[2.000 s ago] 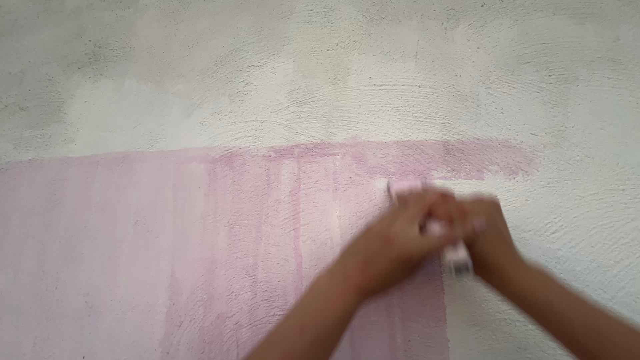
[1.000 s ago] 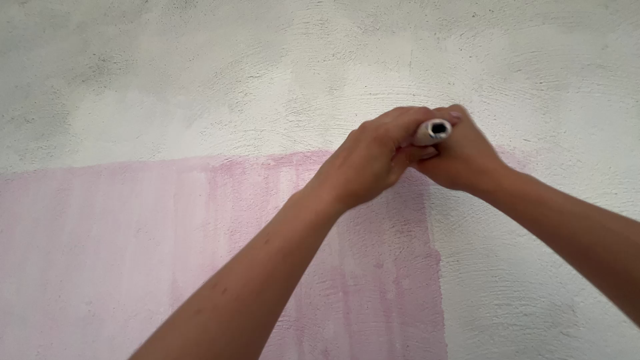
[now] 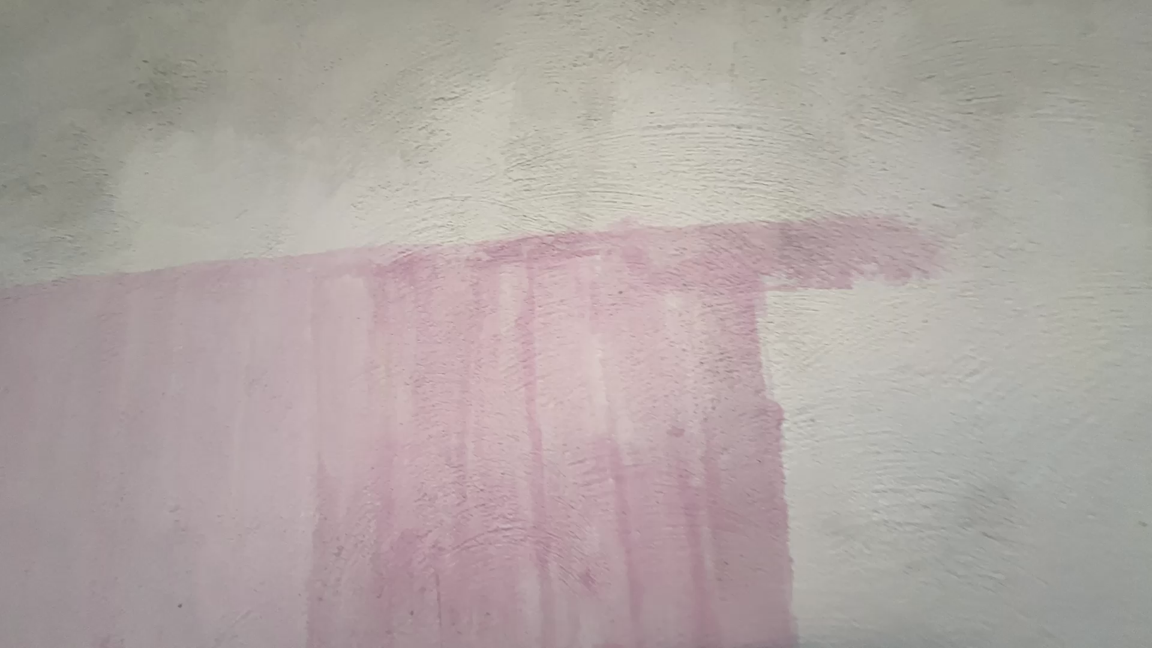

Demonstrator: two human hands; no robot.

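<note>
Neither my left hand nor my right hand shows in the head view, so what they hold or touch is hidden. Pink paint (image 3: 558, 405) covers the lower left and middle of a rough plastered wall (image 3: 972, 432). The pink is paler at the left, with darker vertical streaks toward its right side. From its upper right corner a pink strip (image 3: 846, 252) reaches out to the right and ends in a ragged edge.
Whitish, grey-blotched plaster (image 3: 270, 117) lies above the pink area and to its right. Curved trowel or brush ridges mark the surface. No other objects are in view.
Both my hands, which were together around a light-coloured handle against the wall, have left the view, and the handle with them. The pink strip that they partly covered now shows fully.
</note>
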